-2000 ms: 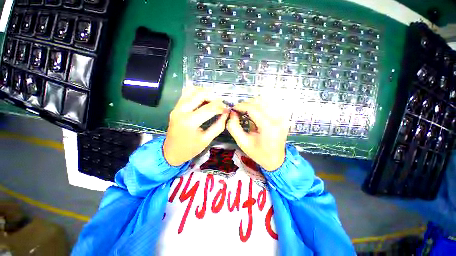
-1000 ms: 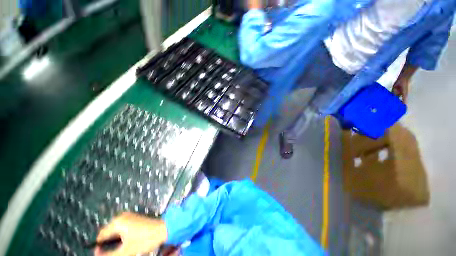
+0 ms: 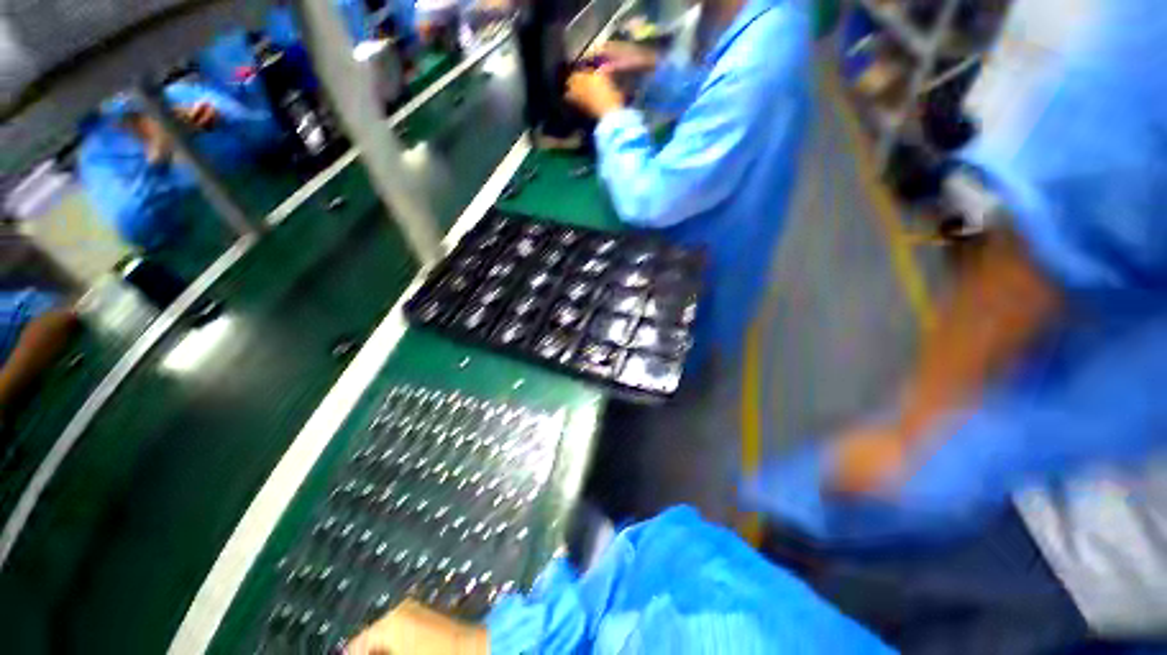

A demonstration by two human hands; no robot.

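My right hand (image 3: pixel 420 631) is at the bottom edge, cut off, at the near end of the clear blister tray. Its fingertips are not clearly visible, so I cannot tell whether it holds anything. My left hand is out of the picture. The clear tray (image 3: pixel 416 493) lies on the green bench, with rows of small shiny pockets. A black blister tray (image 3: pixel 550 301) lies beyond it, with glossy dark units in its pockets.
A green conveyor (image 3: pixel 275 384) with scattered small black units runs along the left beyond a white edge strip (image 3: pixel 301 473). A person in a blue smock (image 3: pixel 710 154) works beyond the black tray. Another person's blurred arm (image 3: pixel 953 371) is close at right. More workers are at upper left.
The view has swung right from both hands over the clear tray, then tilted up to show more conveyor and workers. The person at right is now much closer; my left hand has left view.
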